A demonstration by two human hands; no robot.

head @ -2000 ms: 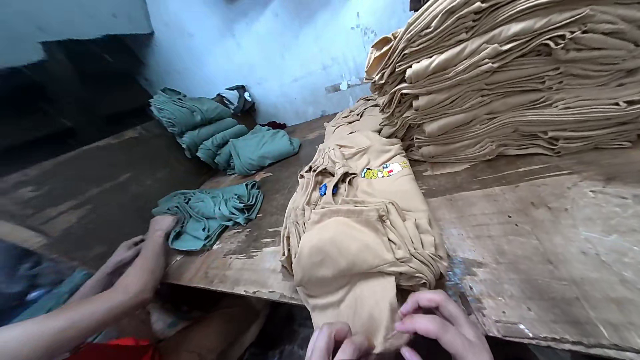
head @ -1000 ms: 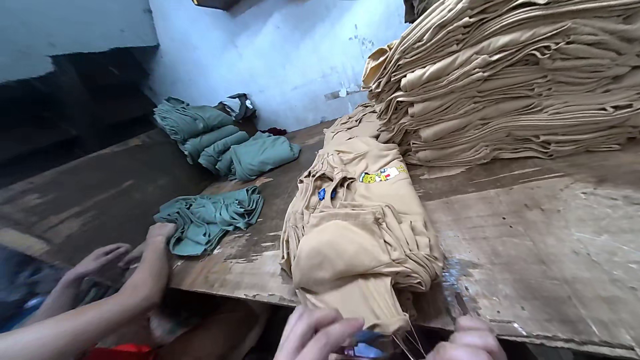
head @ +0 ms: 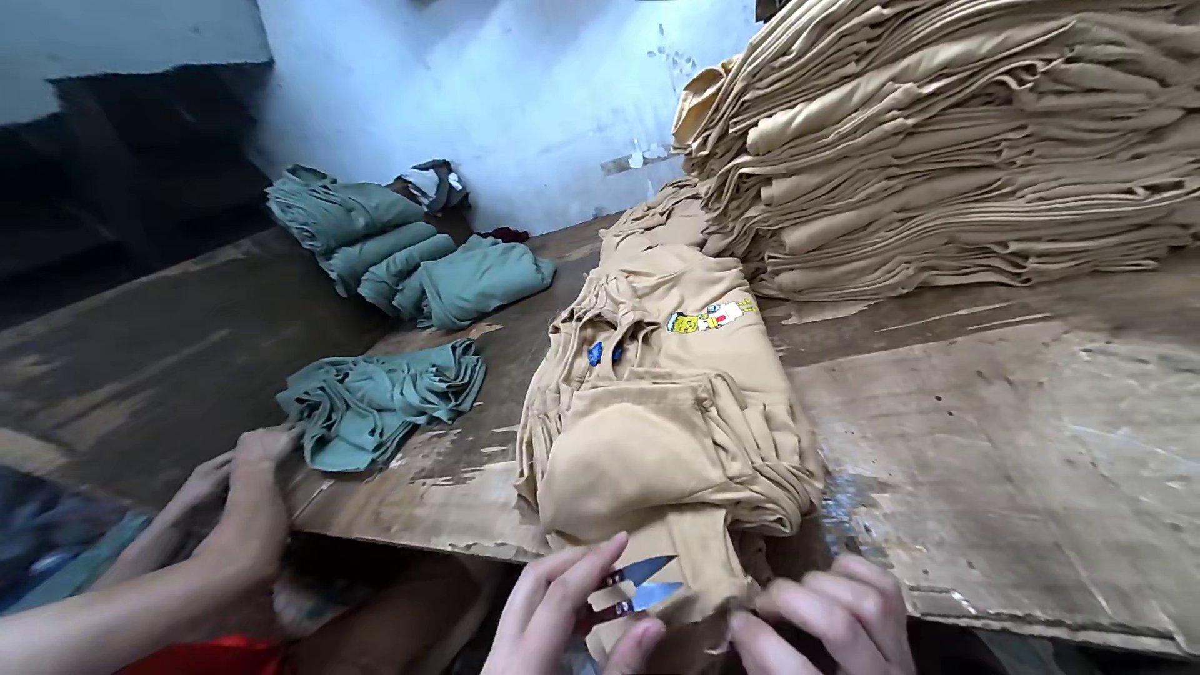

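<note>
My left hand (head: 572, 609) is closed around thread snips (head: 640, 583), whose two blades stand apart over tan cloth. My right hand (head: 825, 609) pinches the lower edge of a tan garment (head: 712, 562) that hangs over the table's front edge. Behind both hands, folded tan garments (head: 628, 459) lie in a pile, the upper one rounded at its front. Beyond them a tan shirt shows a yellow and white cartoon print (head: 711, 317) and a small blue mark (head: 597, 353) near its neck opening.
A tall stack of folded tan garments (head: 937, 169) rises at the back right. Green cloth rolls (head: 478, 277) lie near the wall, with a crumpled green garment (head: 384, 403) closer. At left another person's hands (head: 253, 459) reach to it on the worn wooden table (head: 1012, 450).
The snips now show clearly in my left hand, over the cloth; two seconds ago none showed there. My right hand, low at the edge one second ago, is now on the tan garment's edge.
</note>
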